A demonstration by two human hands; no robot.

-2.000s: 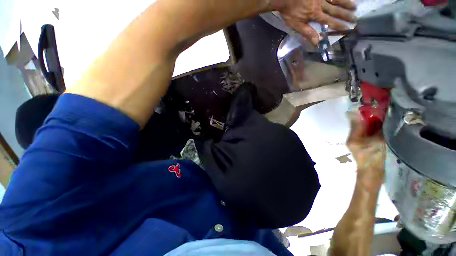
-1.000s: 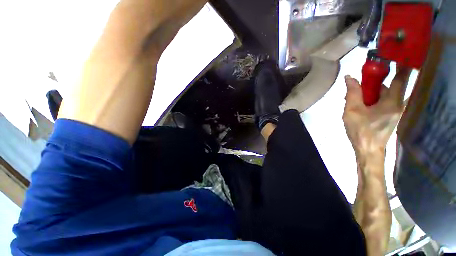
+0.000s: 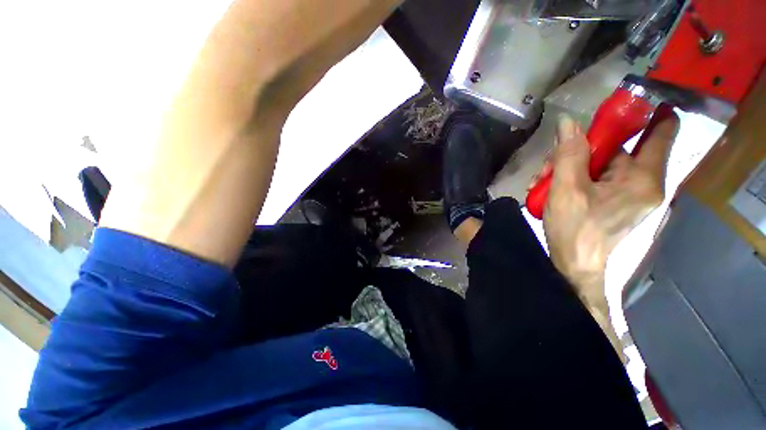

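Note:
The cutter's bright red handle (image 3: 617, 117) slants down-left from a red block (image 3: 726, 46) at the upper right. My right hand (image 3: 592, 201) is around the handle, with the thumb across it and one finger extended beside its upper end. The shiny silver base plate (image 3: 508, 63) with screws is at the top, right of centre. The grey machine body (image 3: 701, 311) fills the lower right. My left forearm crosses the upper left, but my left hand is cut off by the top edge.
A broad white-topped lay (image 3: 332, 126) extends under my left arm. My black shoe (image 3: 466, 164) is beside the base plate, over a dark surface (image 3: 361, 172) with scraps. A black object (image 3: 95, 189) lies at the far left.
The cutter has turned in view; its handle has gone from nearly upright to slanted. My right hand has moved left and closed around it. My left hand left the view earlier.

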